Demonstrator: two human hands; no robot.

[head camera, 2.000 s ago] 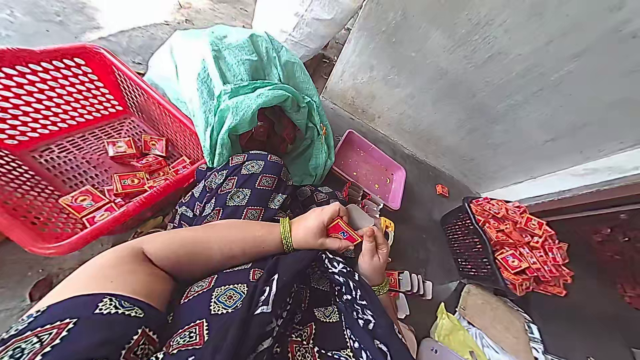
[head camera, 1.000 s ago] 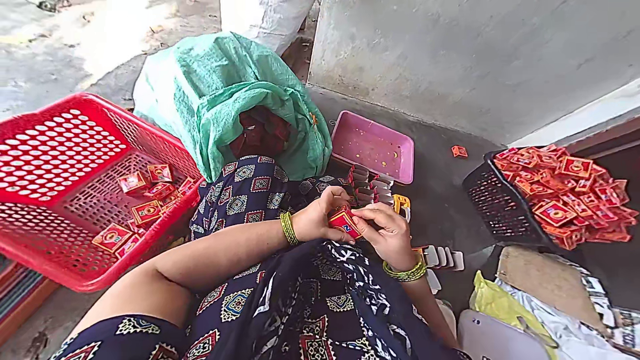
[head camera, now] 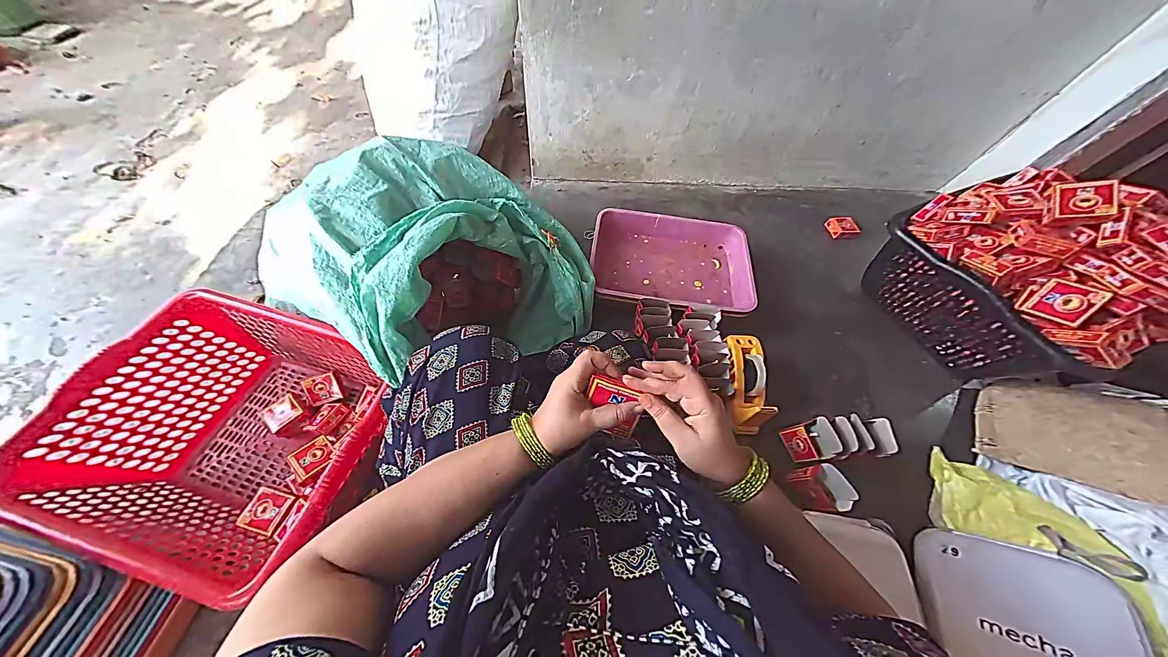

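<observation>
A small red printed cardboard box [head camera: 613,391] is held over my lap. My left hand [head camera: 579,401] grips its left side, thumb in front. The fingers of my right hand [head camera: 686,415] touch its right edge. Just beyond my right hand stand rows of small open boxes [head camera: 672,342], beside a yellow tape dispenser [head camera: 748,383]. More open boxes with white flaps [head camera: 839,438] lie on the floor to the right. A green woven sack [head camera: 365,237] with dark red contents in its mouth rests beyond my lap.
A red plastic basket [head camera: 119,365] with several small boxes is at left. A black basket [head camera: 949,310] heaped with red boxes stands at right, near one loose box [head camera: 841,227]. A pink tray [head camera: 675,260] lies by the wall [head camera: 730,100]. A yellow bag [head camera: 1031,520] lies at lower right.
Both hands stay together on a small red box. The right hand's fingers are more spread over it than one second ago. The view has shifted.
</observation>
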